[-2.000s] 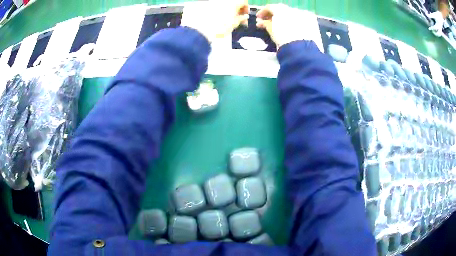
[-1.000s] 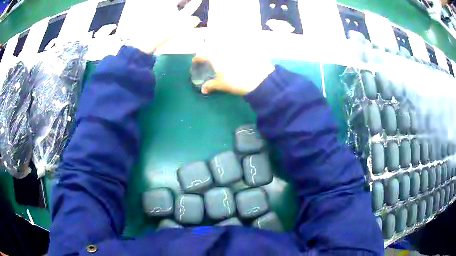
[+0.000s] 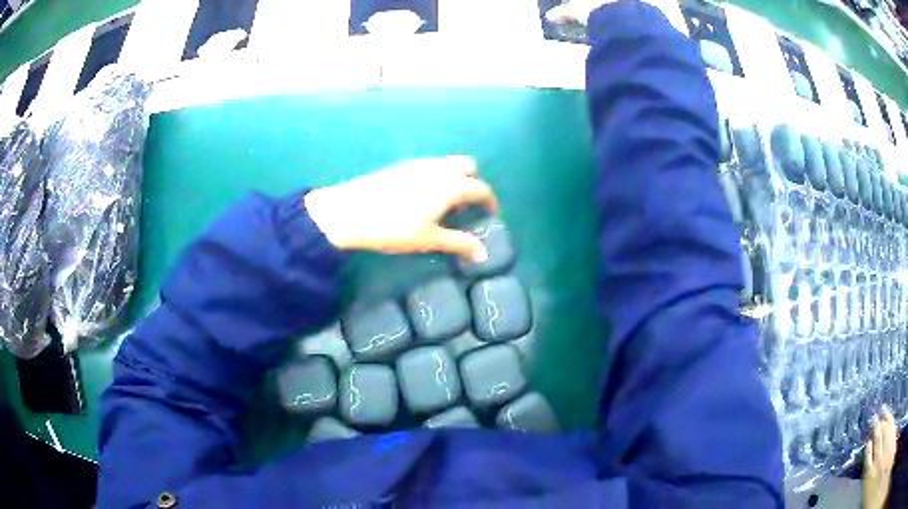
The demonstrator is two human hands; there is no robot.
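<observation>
Several grey-blue charging cases (image 3: 429,379) lie loose on the green mat in front of me. My left hand (image 3: 408,207) reaches in from the left, and its thumb and curled fingers are on the topmost case (image 3: 491,253), at the upper right of the group. My right hand (image 3: 567,14) is at the top edge, over the dark insert of an open white retail box (image 3: 564,32). The picture's edge and my sleeve cut it off, so its grip is hidden.
White boxes with dark inserts (image 3: 393,14) line the far side. Crinkled clear bags (image 3: 85,209) lie at left over a flat black object (image 3: 50,383). A clear blister tray of cases (image 3: 836,288) lies at right. Another person's hand (image 3: 878,462) is at lower right.
My left hand has come from the boxes down to the topmost case. My right hand, on a case at centre a second ago, has moved up and right to a box. Another person's hand has appeared.
</observation>
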